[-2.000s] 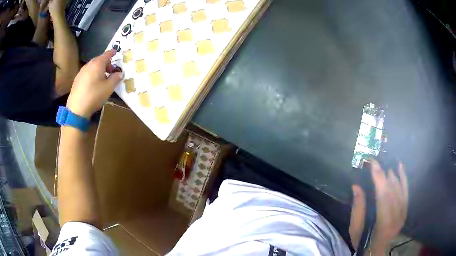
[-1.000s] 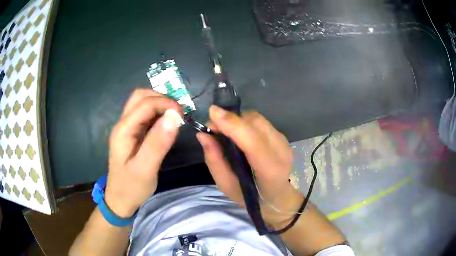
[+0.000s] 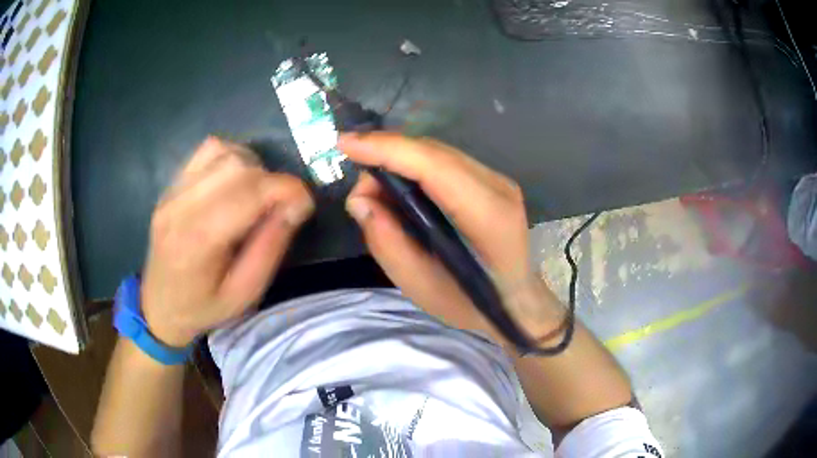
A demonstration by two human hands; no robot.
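Observation:
The green-and-white circuit board (image 3: 309, 121) lies on the dark bench mat (image 3: 206, 72), just ahead of my hands. My right hand (image 3: 439, 215) holds the black soldering iron (image 3: 448, 255) by its handle; its front end is dark and blurred near the board's right side. My left hand (image 3: 224, 237), blurred, is curled with thumb and fingertips together left of the board's near end. Whether it pinches something small cannot be told. A thin lead wire (image 3: 396, 94) shows right of the board.
The white component tray (image 3: 27, 170) with tan pockets stands at the left edge. Silvery scraps (image 3: 582, 18) lie at the back right. The black iron cord (image 3: 571, 268) hangs beside my right wrist. Floor with a yellow line (image 3: 676, 320) shows beyond the mat's near edge.
My hands have moved from the tray and board to in front of me. Since the previous frame they have parted slightly, and the iron's tip no longer points up clear of the board.

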